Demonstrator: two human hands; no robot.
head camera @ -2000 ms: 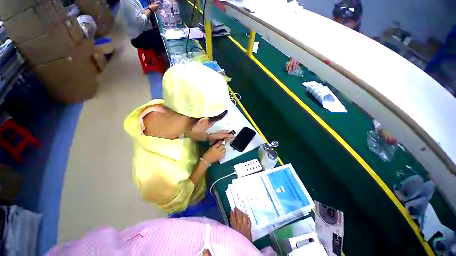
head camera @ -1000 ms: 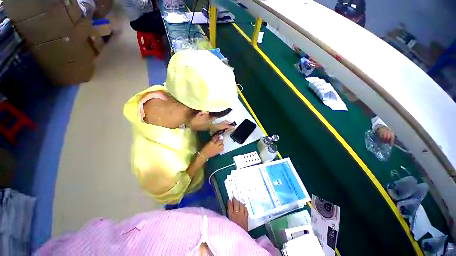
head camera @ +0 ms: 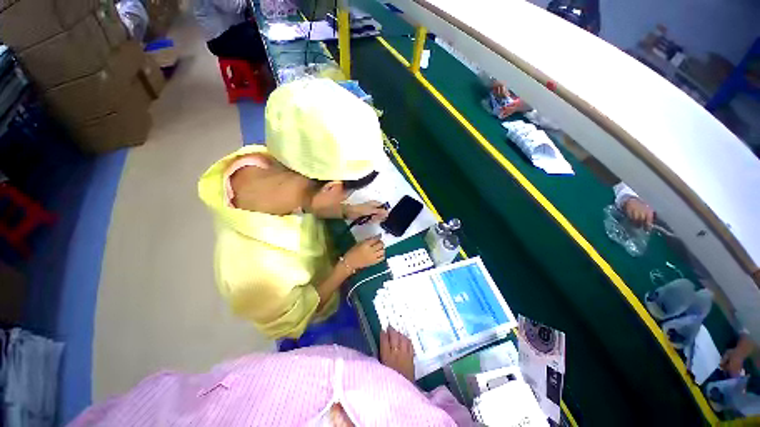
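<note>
My right hand (head camera: pixel 397 352) rests palm down on the near left edge of a stack of white sheets with a blue printed panel (head camera: pixel 471 302). It grips nothing that I can see; its wrist is hidden by my pink striped garment. My left hand is not identifiable; a small patch of skin at the bottom edge is unclear. Beyond the stack are a white multi-slot block with a cable (head camera: pixel 411 263) and metal-topped bottles (head camera: pixel 443 242).
A seated coworker in yellow (head camera: pixel 275 250) holds a small dark item beside a black smartphone (head camera: pixel 402 216) on a white mat. White cards (head camera: pixel 508 407) and a printed sleeve (head camera: pixel 542 359) lie at the near end. A green conveyor (head camera: pixel 533 196) with yellow edges runs along the right.
The coworker's nearer hand has moved slightly away from the dark item, towards the mat's near edge. Another hand has appeared at the far right edge. My right hand stays on the sheets.
</note>
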